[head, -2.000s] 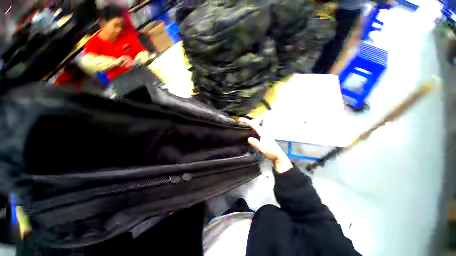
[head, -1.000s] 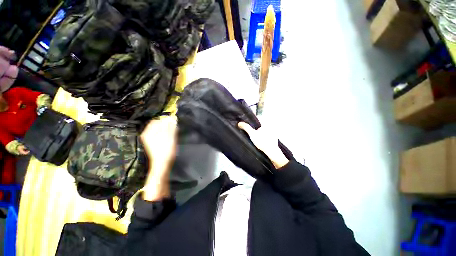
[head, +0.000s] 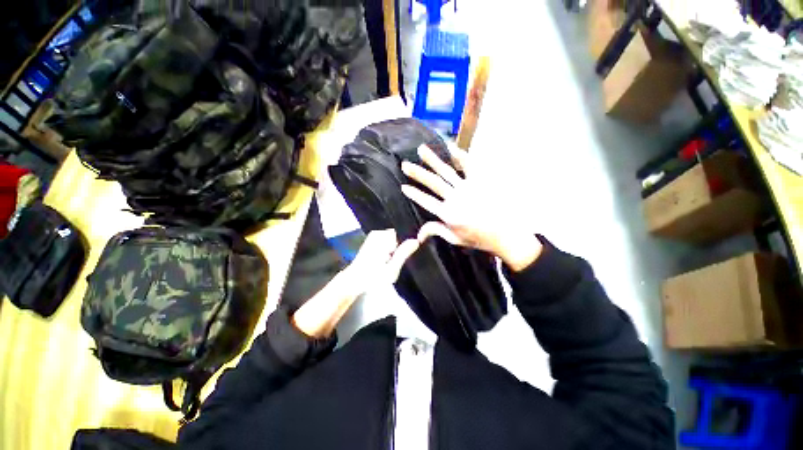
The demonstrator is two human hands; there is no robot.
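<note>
A black inside-out backpack [head: 462, 286] stands out over the white-topped stand [head: 339, 206] and my lap, its long curved seam edge running towards me. My left hand [head: 370, 261] is at its left side, with the fingertips against the bag and partly hidden. My right hand [head: 462, 206] lies on its upper side with the fingers spread and the thumb near my left hand. A camouflage backpack [head: 163, 294] lies on the yellow table [head: 53, 373] at the left, its thin straps hanging towards me.
Stacked camouflage backpacks [head: 194, 114] heap at the table's back. Another black bag [head: 42, 259] lies far left. A blue stool [head: 443, 75] and a wooden post [head: 474, 101] stand beyond the stand. Cardboard boxes [head: 718, 303] and another blue stool [head: 744, 413] are at the right.
The black bag has swung from the left to in front of me and now looks fuller. My right hand has spread over its top, and my left hand has come in to its side.
</note>
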